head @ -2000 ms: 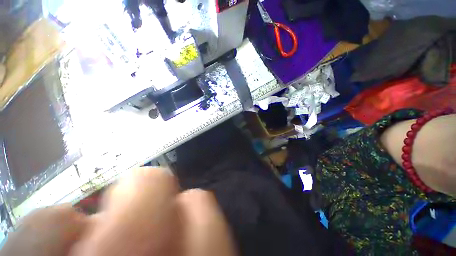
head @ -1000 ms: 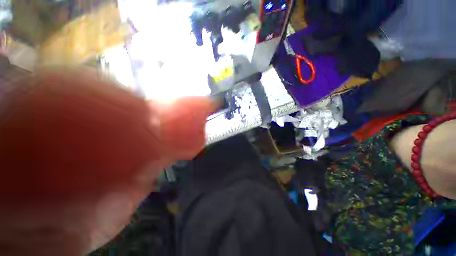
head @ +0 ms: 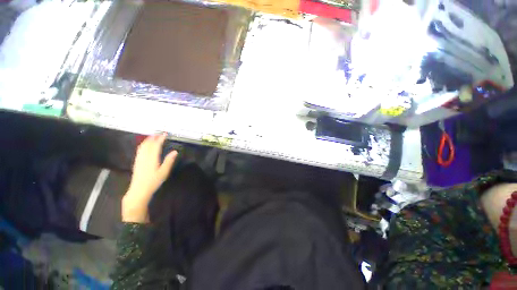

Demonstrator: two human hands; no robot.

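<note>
My left hand (head: 148, 175) is at the table's front edge, left of centre, with fingers together and thumb apart; nothing shows in it. My right hand is out of the picture; only the forearm with a red bead bracelet shows at the right edge. Black cloth (head: 278, 238) lies over the lap, below the table. The sewing machine (head: 453, 62) stands at the upper right, its needle area washed out by glare. A yellow label (head: 392, 111) is beside it.
A brown board (head: 173, 48) lies under clear film on the white table (head: 272, 85). Red-handled scissors (head: 445, 149) rest on purple cloth (head: 453, 173) at right. White scraps (head: 399, 193) hang at the table's edge. Dark cloth with a pale strip (head: 95, 199) is at lower left.
The view has swung left, so the machine now sits farther right and the brown board is central-left. My left hand has moved from close before the camera down to the table's front edge.
</note>
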